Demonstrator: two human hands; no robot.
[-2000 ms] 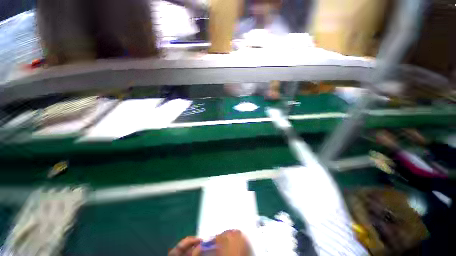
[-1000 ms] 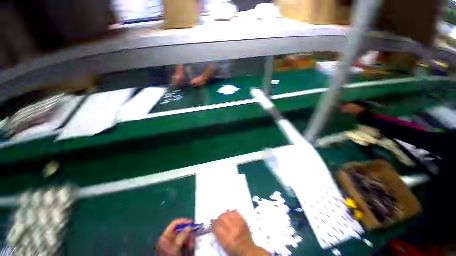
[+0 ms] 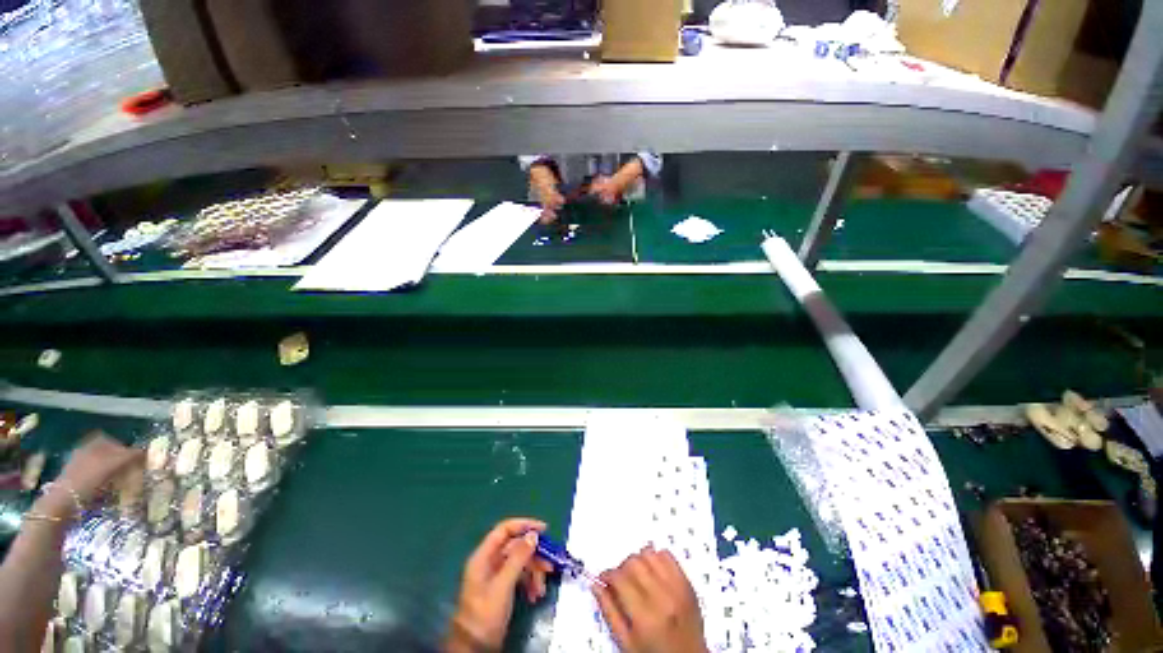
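Observation:
My left hand (image 3: 500, 584) holds a thin blue pen-like tool (image 3: 554, 552), its narrow tip pointing right. My right hand (image 3: 653, 605) has its fingers bent together at that tip; whether they pinch the tip or a small piece cannot be told. Both hands are over a long white sheet (image 3: 621, 478) with rows of small marks along its right side. Their wrists are cut off by the bottom edge. A loose heap of small white squares (image 3: 765, 589) lies right of the sheet.
Left, another person's hand (image 3: 102, 469) is over cream housings (image 3: 191, 517) in clear wrap. Right are marked sheets (image 3: 893, 510) on bubble wrap, a yellow-and-black tool (image 3: 997, 620) and a box (image 3: 1008, 542) of dark parts. A pale tube (image 3: 848, 355) leans across the conveyor (image 3: 536, 364). A grey shelf (image 3: 574, 128) spans above.
The view has shifted left and sharpened, showing more of the housings. Another person's arm now shows at the left. My hands stay together at the blue tool over the sheet.

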